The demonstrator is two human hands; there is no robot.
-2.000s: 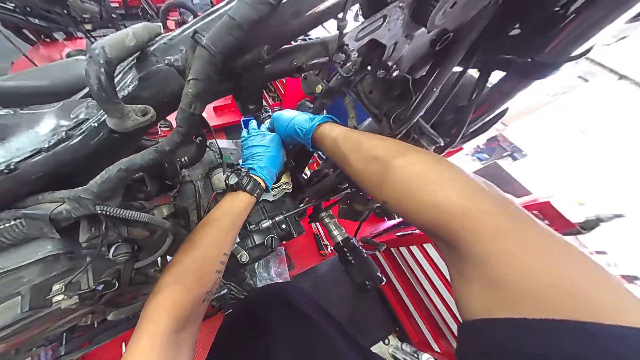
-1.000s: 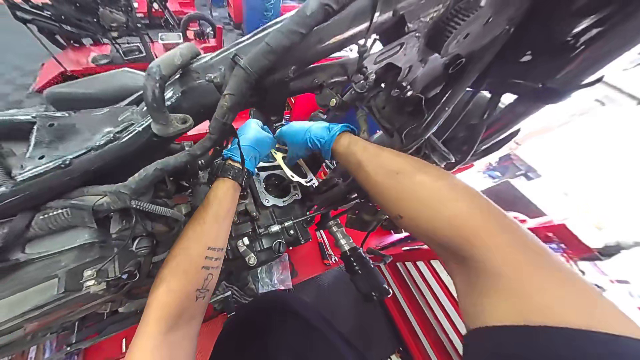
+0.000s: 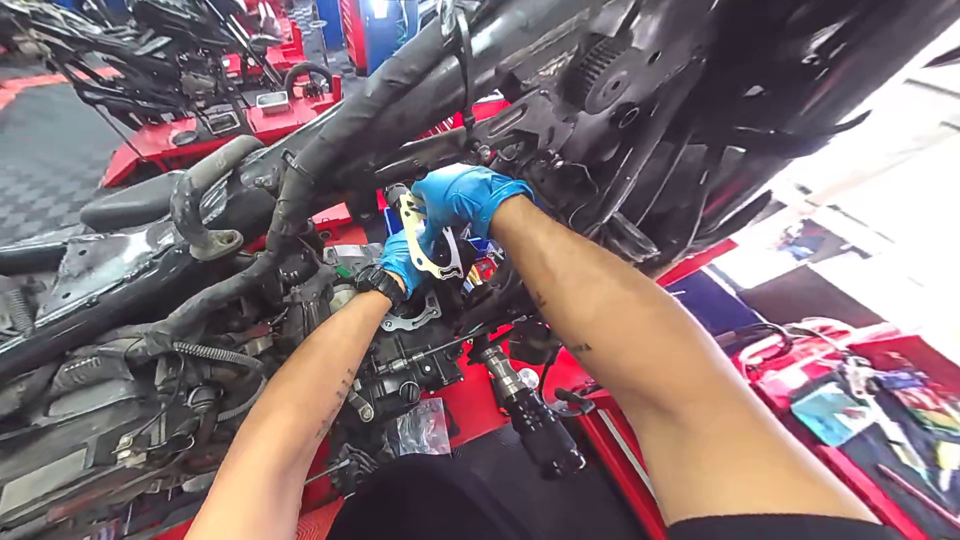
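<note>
A yellowish flat engine gasket (image 3: 421,251) is held up over the engine by my right hand (image 3: 469,196), in a blue glove, its fingers closed on the upper edge. My left hand (image 3: 401,261), gloved too and with a black watch at the wrist, is low behind the gasket, above the cylinder opening; its fingertips are hidden, so what they touch cannot be told. Below it shows the pale flat mating face (image 3: 414,319) of the motorcycle engine (image 3: 412,367). Black frame tubes (image 3: 360,120) run above both hands.
A black shock absorber (image 3: 536,420) juts out below right. A clear plastic bag (image 3: 424,427) lies under the engine. Wiring and hoses (image 3: 217,360) crowd the left. Tools lie on a red tray (image 3: 825,450) at the right. Another motorcycle (image 3: 187,75) stands on a red lift behind.
The gasket has come into fuller view, raised and tilted in my right hand. My left hand has moved down over the cylinder opening, which was more exposed one second ago. The view has shifted.
</note>
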